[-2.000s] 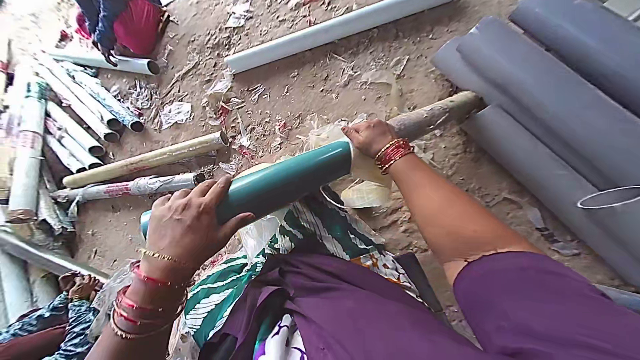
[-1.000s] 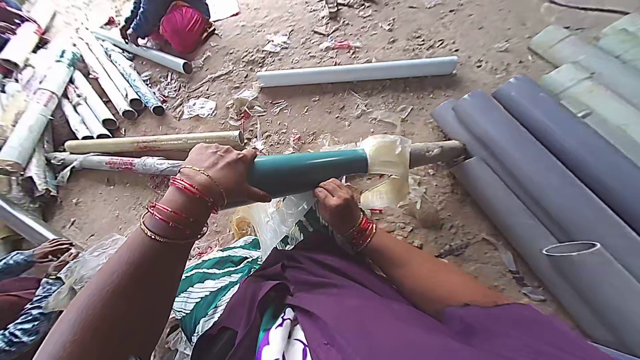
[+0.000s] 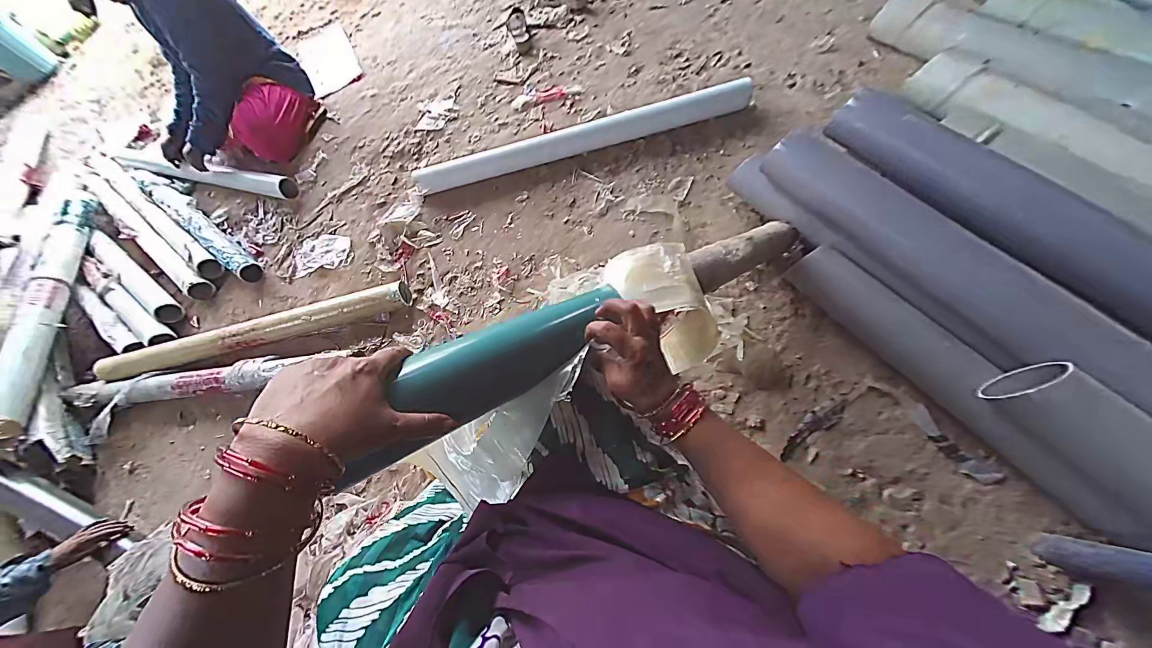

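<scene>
A teal plastic pipe [image 3: 508,351] lies slantwise across my lap, its far end beside a wad of pale translucent film [image 3: 661,277]. My left hand [image 3: 337,400] grips the pipe toward its near end, thumb underneath. At the far end, my right hand [image 3: 630,346] has curled fingers on the edge of a clear plastic film [image 3: 504,450] that hangs below the pipe. Beyond the wad, a thick grey-brown rod [image 3: 747,252] sticks out in line with the pipe.
Large grey pipes [image 3: 972,261] lie on the right, and a white pipe [image 3: 585,135] is ahead. Film-wrapped pipes [image 3: 153,225] and a cream pipe [image 3: 256,328] lie left. A person [image 3: 216,63] bends over a pipe at the upper left; another person's hand [image 3: 90,540] shows lower left. Plastic scraps litter the dirt ground.
My right hand was on top near the pipe's far end two seconds ago, then under the pipe; it is now at its far end with clear film at its fingers. My left hand still holds the pipe.
</scene>
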